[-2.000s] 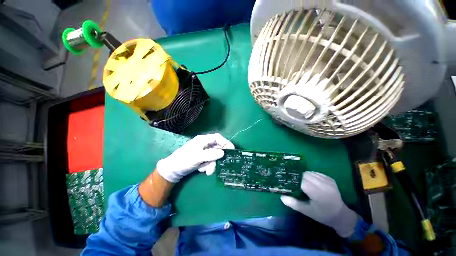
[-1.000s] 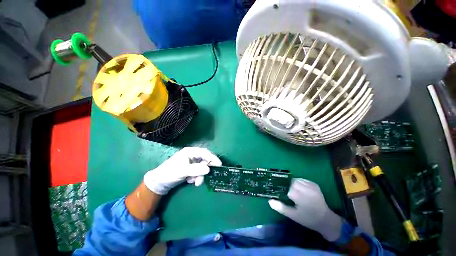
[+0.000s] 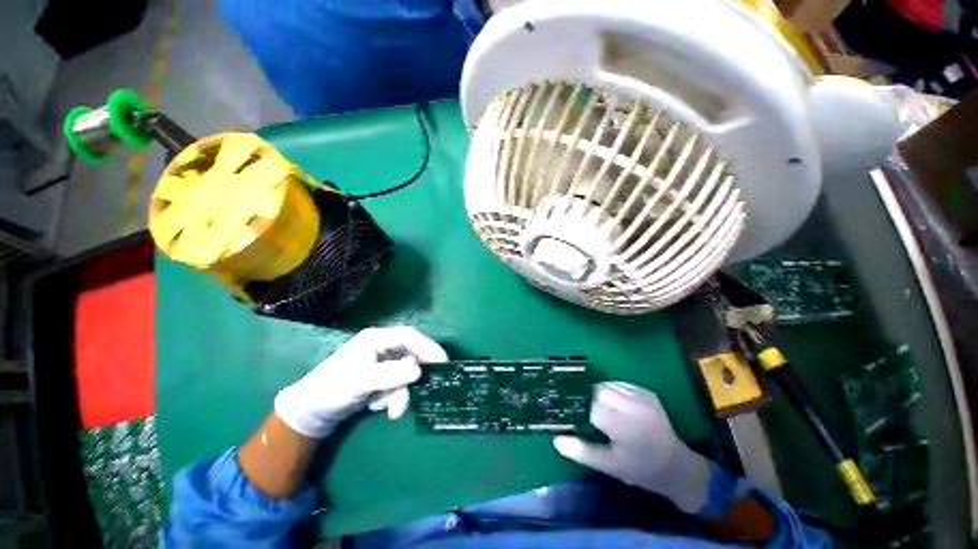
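Note:
A green circuit board (image 3: 504, 397) with pale solder marks is held over the green bench mat (image 3: 424, 295), in front of me. My left hand (image 3: 354, 381), in a white glove, grips the board's left edge with thumb and fingers. My right hand (image 3: 633, 438), also in a white glove, holds the board's right edge between thumb and fingers. Whether the board touches the mat cannot be told. No solder wire can be made out at my left hand.
A yellow-topped unit (image 3: 236, 209) with black mesh stands back left, a solder spool (image 3: 107, 125) behind it. A white fan (image 3: 633, 172) stands back right. A soldering iron (image 3: 815, 424) and sponge holder (image 3: 731, 383) lie right. A black bin (image 3: 52, 354) is left; more boards (image 3: 799, 290) lie right. A person in blue (image 3: 343, 48) is beyond.
The whole view has shifted, so bench and hands appear further left. The board looks more level than before. Both hands keep their hold. The thin wire seen earlier by my left hand no longer shows.

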